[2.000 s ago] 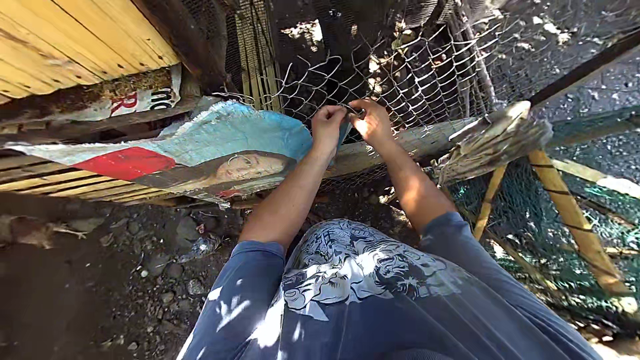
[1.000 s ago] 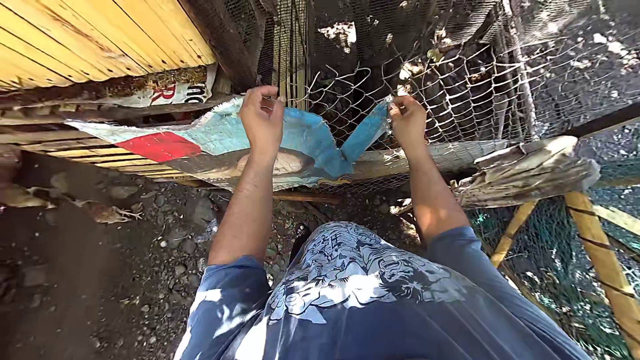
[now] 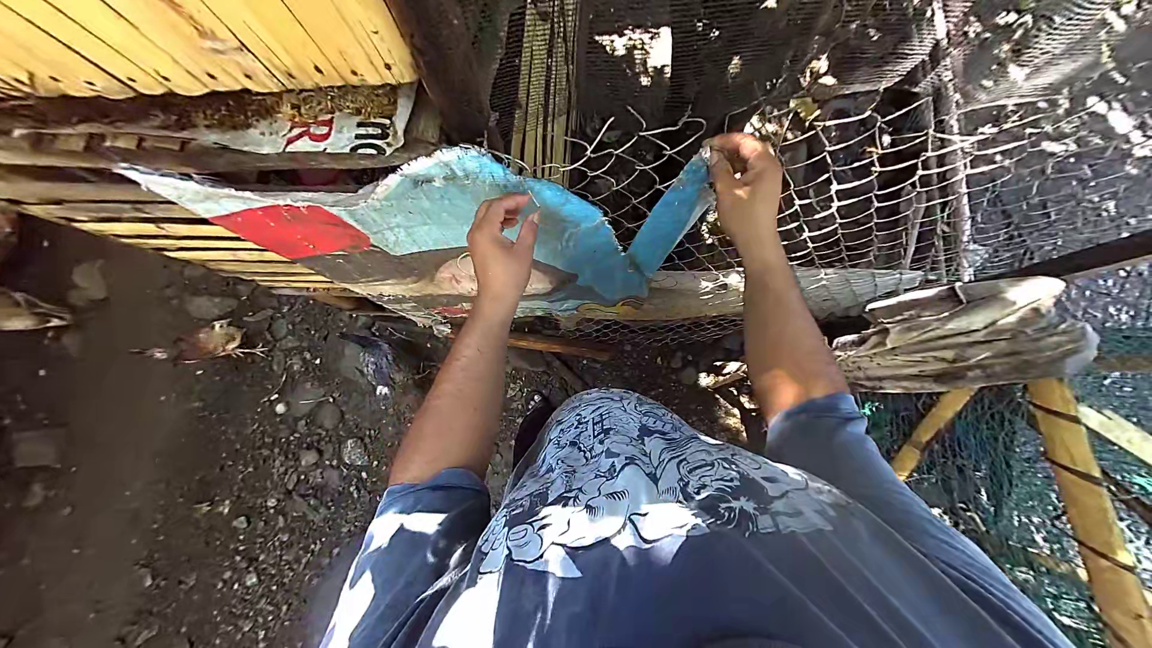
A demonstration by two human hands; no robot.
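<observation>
A worn printed tarpaulin sheet (image 3: 405,220), blue, red and dark, lies along a wooden rail (image 3: 801,292) at the foot of a wire mesh fence (image 3: 846,171). My right hand (image 3: 749,184) pinches the raised end of its narrow blue strip, in front of the mesh. Over the sheet's blue part is my left hand (image 3: 504,247), thumb and forefinger close together near its upper edge. A faint thin line shows at those fingertips; whether they hold something is not clear.
Yellow slats (image 3: 207,45) stand at the upper left, beside a dark post (image 3: 445,63). A crumpled, weathered sack or cloth (image 3: 972,337) hangs on the rail at right, above yellow poles (image 3: 1089,513) and green netting. A chicken (image 3: 214,342) is on the stony ground at left.
Two seconds ago my hands were together at the mesh; they are now apart, the left one over the sheet. The blue strip in my right hand has come into plain view, raised against the mesh.
</observation>
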